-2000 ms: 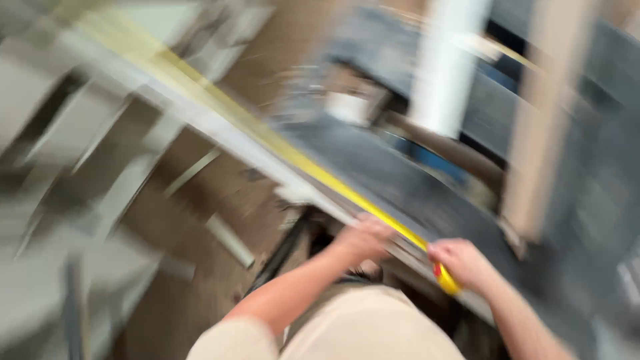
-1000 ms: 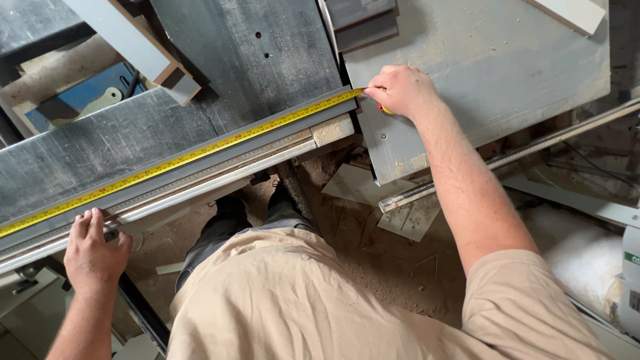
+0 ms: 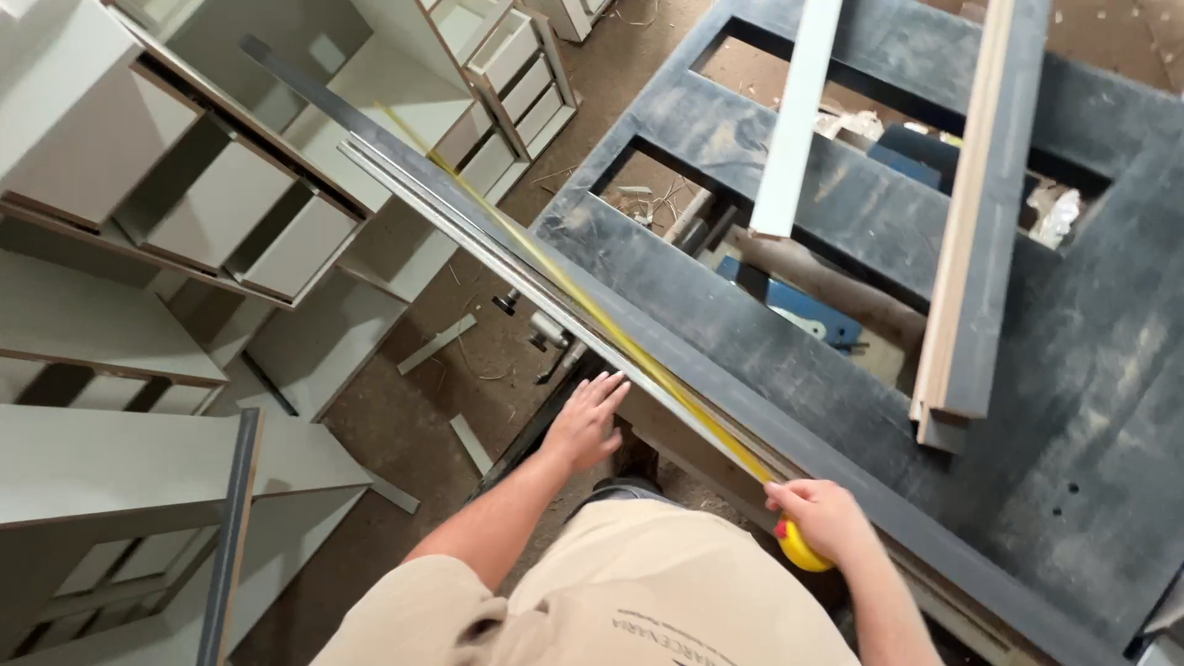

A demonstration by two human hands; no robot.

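Note:
A yellow tape measure case (image 3: 803, 546) is gripped in my right hand (image 3: 819, 523), beside the near edge of the dark metal machine table (image 3: 703, 287). Its yellow blade (image 3: 606, 319) runs out to the upper left, above a long dark grey strip (image 3: 721, 370) and a metal rail (image 3: 481, 236). The far part of the blade is thin and slightly blurred. My left hand (image 3: 585, 421) has its fingers spread at the rail's near side, holding nothing; whether the fingertips touch the rail is not plain.
Pale cabinet carcasses with drawers (image 3: 222, 203) stand at the left. On the machine table lie a white strip (image 3: 800, 120) and a channel-shaped board piece (image 3: 971, 231). Offcuts (image 3: 472, 444) and shavings lie on the floor. Clamp knobs (image 3: 506, 302) stick out below the rail.
The view has swung strongly to the left since a second ago. The right hand, then at the strip's right end holding the tape, now holds the case farther along the table edge.

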